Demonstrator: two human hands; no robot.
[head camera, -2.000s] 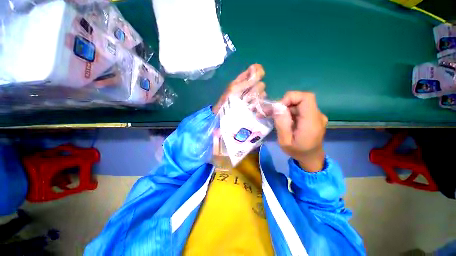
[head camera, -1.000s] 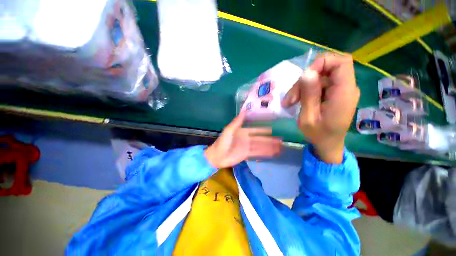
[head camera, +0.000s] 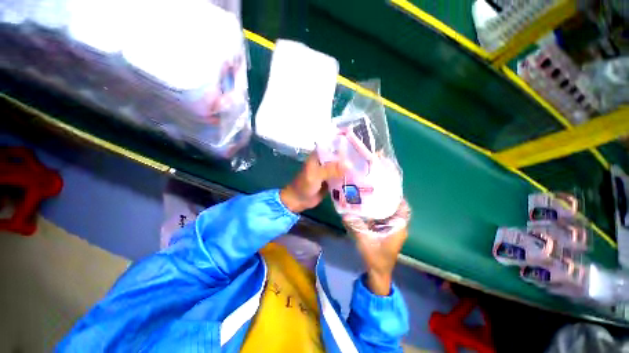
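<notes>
A pink-white retail box (head camera: 369, 180) with a watch picture is in a clear poly bag (head camera: 376, 110), held between my hands above the green bench. The bag's loose film extends beyond the box's far end. My left hand (head camera: 312, 180) grips the box's left side. My right hand (head camera: 383, 238) holds its near end from below, partly hidden by box and film. A whitish stack of poly bags (head camera: 298, 93) lies just beyond my left hand.
Bagged boxes (head camera: 148, 76) crowd the far left. Unbagged boxes (head camera: 545, 241) stand at right. A yellow frame post (head camera: 569, 136) and another level with more boxes (head camera: 560, 77) are at upper right. Red stools (head camera: 463, 325) are below the green bench (head camera: 441, 200).
My left hand has come up from below the box and now grips its side. My right hand has moved down and left to its near end. The view has turned and shifted right.
</notes>
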